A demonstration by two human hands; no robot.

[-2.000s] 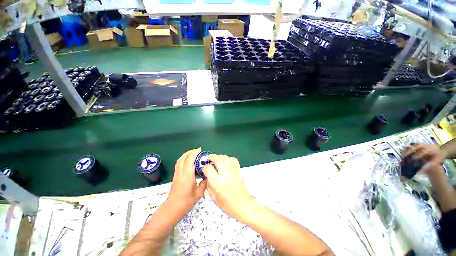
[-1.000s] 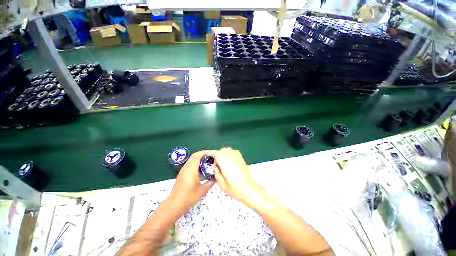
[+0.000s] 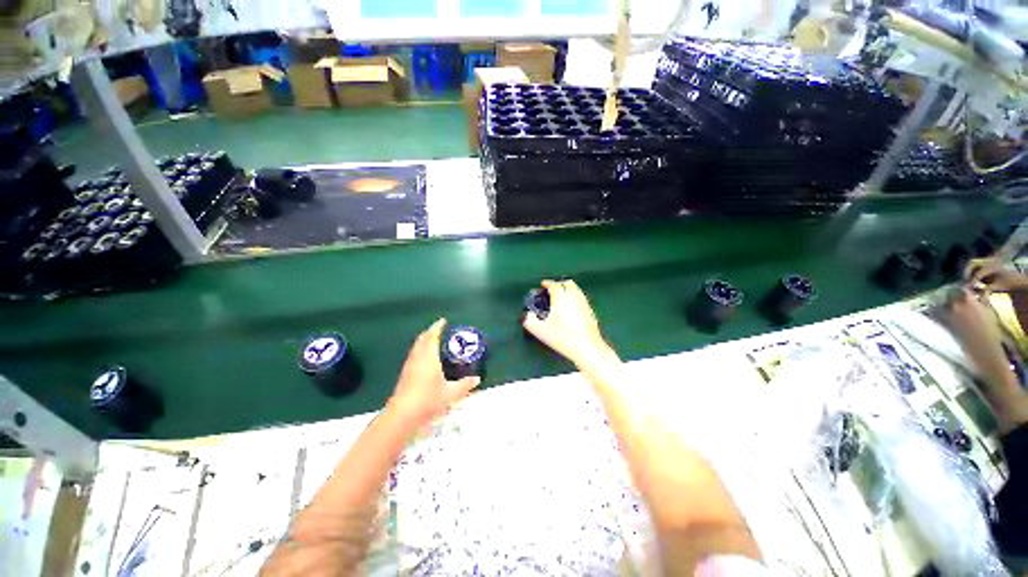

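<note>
My left hand is curled round the left side of a black cylindrical housing that has a white three-armed pattern on its top. My right hand grips a second black housing, farther right at the green belt. Its top looks dark and is partly hidden by the fingers. Whitish, crinkled liner scraps lie in a pile between my forearms.
Two white-patterned housings stand left on the belt, and several dark-topped ones stand right. Black trays are stacked behind. At right are crumpled clear plastic and another person's hands.
My hands have moved apart. The right hand moved right and away with the housing it held. The left hand is now round a white-patterned housing. The belt's housings have shifted right.
</note>
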